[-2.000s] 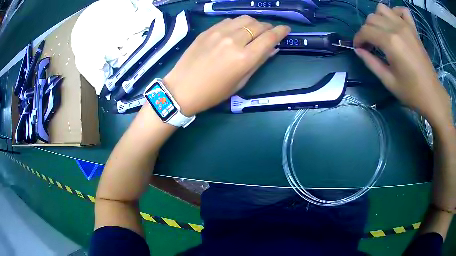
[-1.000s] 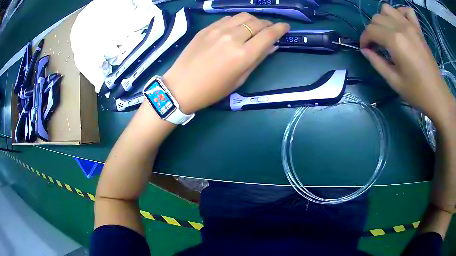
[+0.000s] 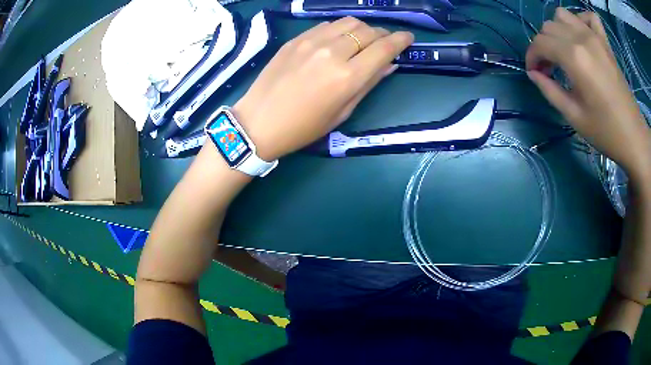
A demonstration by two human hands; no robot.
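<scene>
A dark 3D pen with a lit display lies across the upper middle of the bench. My left hand holds its left end; the fingertips rest on the pen and the front part is hidden under the hand. My right hand is right of the pen's rear, with thumb and finger pinched on a clear filament strand that runs to the rear end. Another pen with a pale side panel lies below, and one more lit pen lies above.
A clear filament coil hangs over the bench's front edge. Two pens lie beside a crumpled white heap. An open cardboard box at left holds several pens. Cables and more clear filament lie at far right.
My right hand has moved right, away from the pen's rear, and more strand shows between them. My left hand has stayed nearly still on the pen.
</scene>
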